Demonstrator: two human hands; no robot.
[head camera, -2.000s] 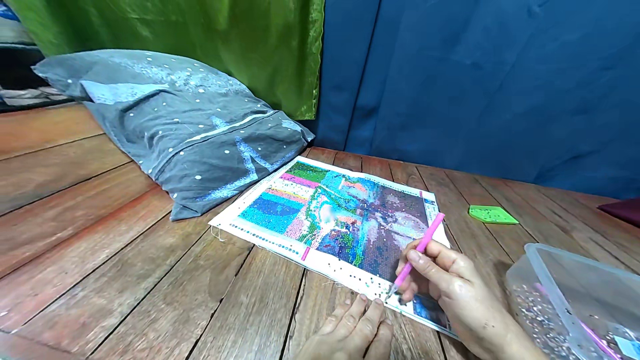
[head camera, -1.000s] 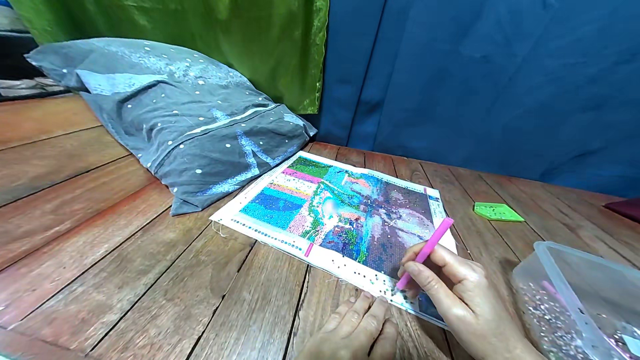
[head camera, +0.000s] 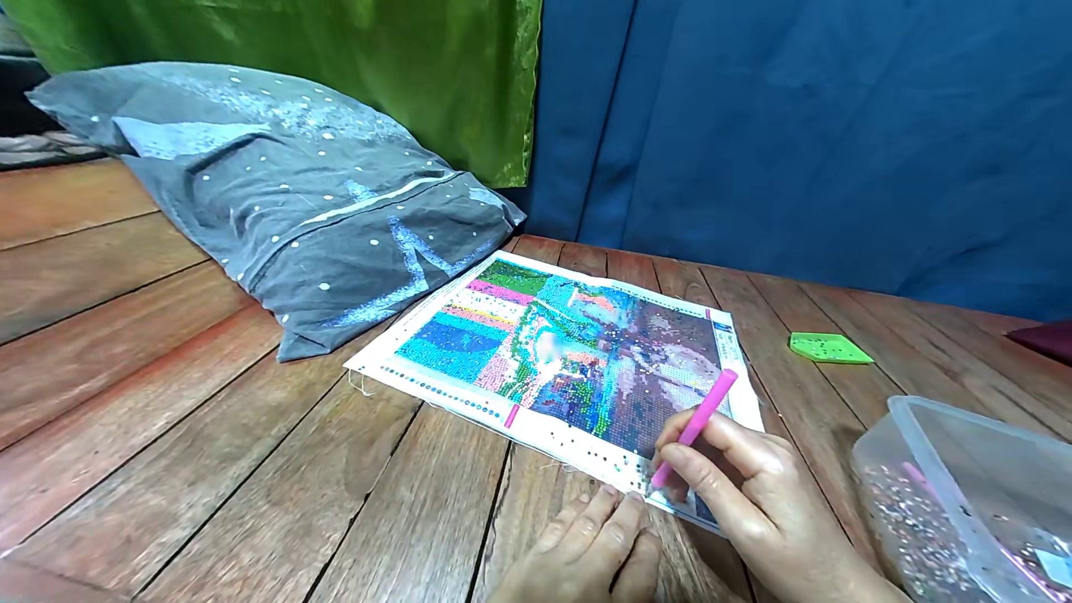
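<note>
A diamond painting canvas, partly covered in coloured drills, lies flat on the wooden floor. My right hand holds a pink applicator pen tilted over the canvas's near right border, its lower end close to the surface. Loose drills lie scattered along that white border. My left hand rests at the near edge of the canvas, fingers together and palm down, holding nothing; part of it is cut off by the frame.
A clear plastic box with many loose drills stands at the lower right. Behind it lies a green drill tray. A grey patterned pillow borders the canvas's far left corner. Blue fabric and green fabric hang behind.
The pen in my right hand was over the same near right border in both earlier frames; its tilt and my grip have shifted a little. My left hand stays at the canvas edge.
</note>
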